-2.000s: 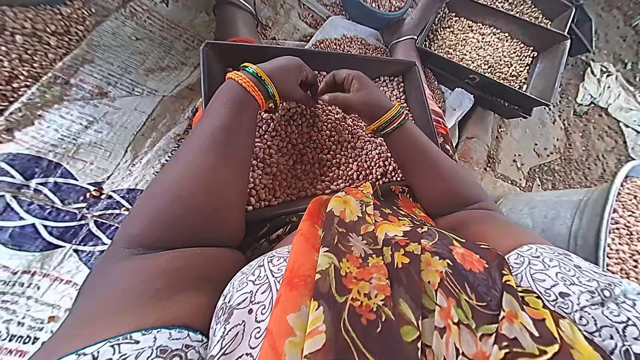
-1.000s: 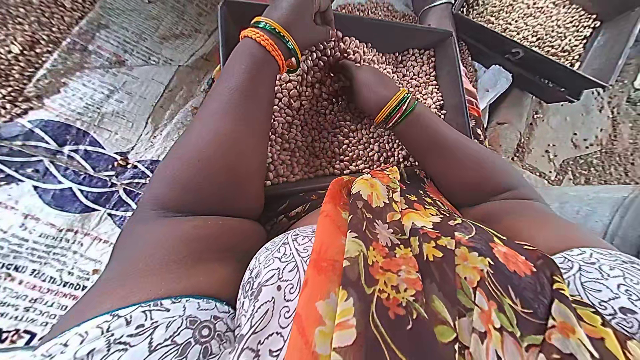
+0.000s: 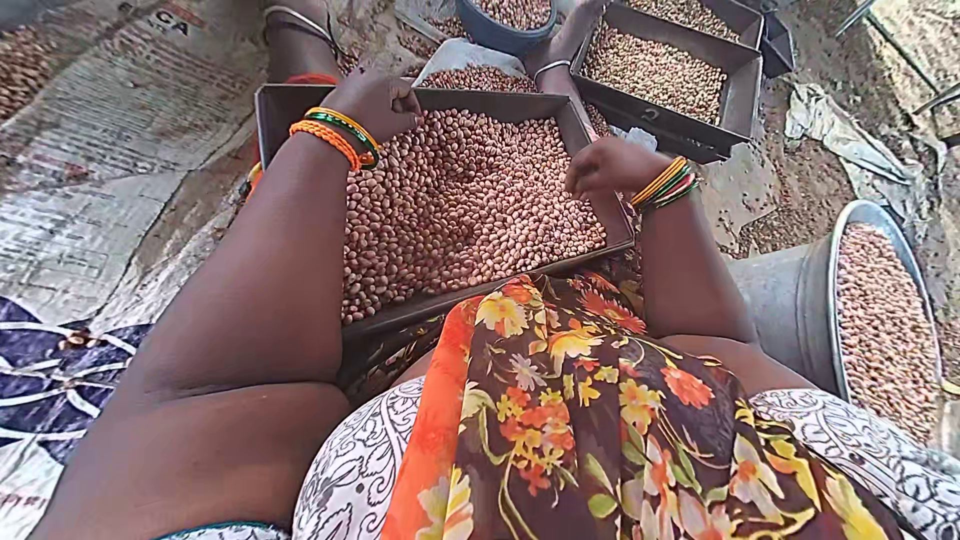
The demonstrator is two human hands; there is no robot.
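A dark rectangular metal tray (image 3: pixel 525 266) lies across my lap, filled with pinkish-brown nuts or beans (image 3: pixel 465 202). Near the tray's far left corner, my left hand (image 3: pixel 379 105) is over the far edge with its fingers curled; whether anything is inside them is hidden. At the tray's right wall, my right hand (image 3: pixel 615 166) has bent fingers pointing down by the edge of the heap, and its palm is out of sight. Bangles circle both wrists.
A metal bucket (image 3: pixel 787 300) of the same pieces stands at the right. Beyond the tray are a blue tub (image 3: pixel 499 37), a pale container (image 3: pixel 469 54) and a dark divided tray (image 3: pixel 742 97) holding more. Printed sheets (image 3: pixel 90 195) cover the ground at left.
My hands, close together over the heap before, have moved apart: the left to the tray's far left, the right to its right wall. The view has also shifted.
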